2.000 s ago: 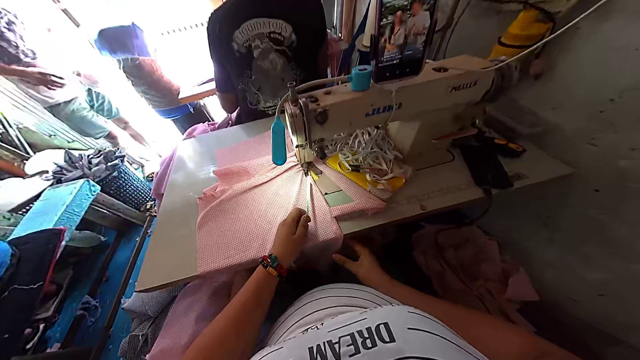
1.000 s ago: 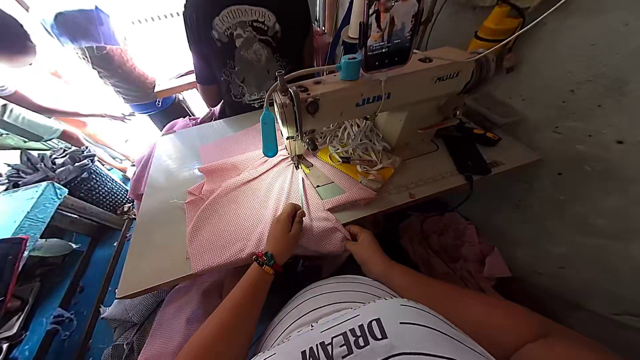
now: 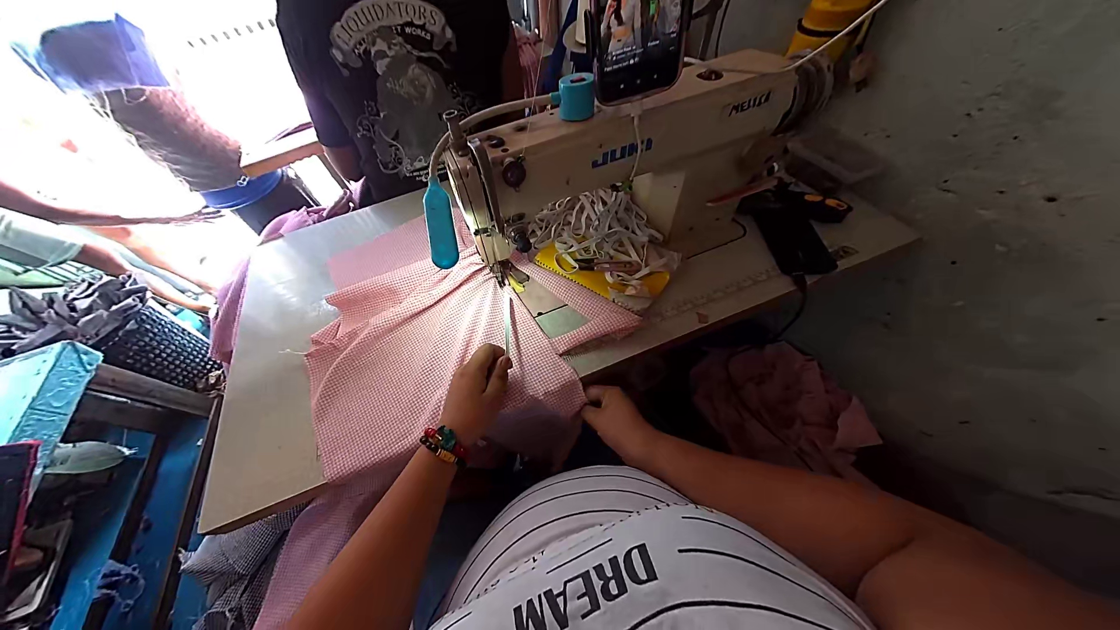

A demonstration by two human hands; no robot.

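Note:
Pink checked fabric [image 3: 394, 376] lies gathered in folds under the needle and presser foot of a Juki industrial sewing machine [image 3: 612, 149]. My left hand [image 3: 479, 389] grips the fabric in front of the needle, where a narrow pale strip runs from the presser foot to my fingers. At the table's front edge, my right hand [image 3: 617, 420] pinches the fabric's right edge between thumb and fingers. A pile of white elastic strips [image 3: 599, 223] rests on a yellow piece [image 3: 643, 284] behind the fabric, beside the machine's pillar.
A phone [image 3: 639, 48] stands on the machine's arm, and a black device [image 3: 794, 236] with a cable lies on the table [image 3: 262, 437] at right. A person in a black shirt [image 3: 394, 87] is behind the machine. A dark basket [image 3: 171, 337] stands at left.
My right hand has closed on the fabric's edge; two seconds ago its fingers were more spread below the table's edge. My left hand stays on the fabric. The view has shifted somewhat.

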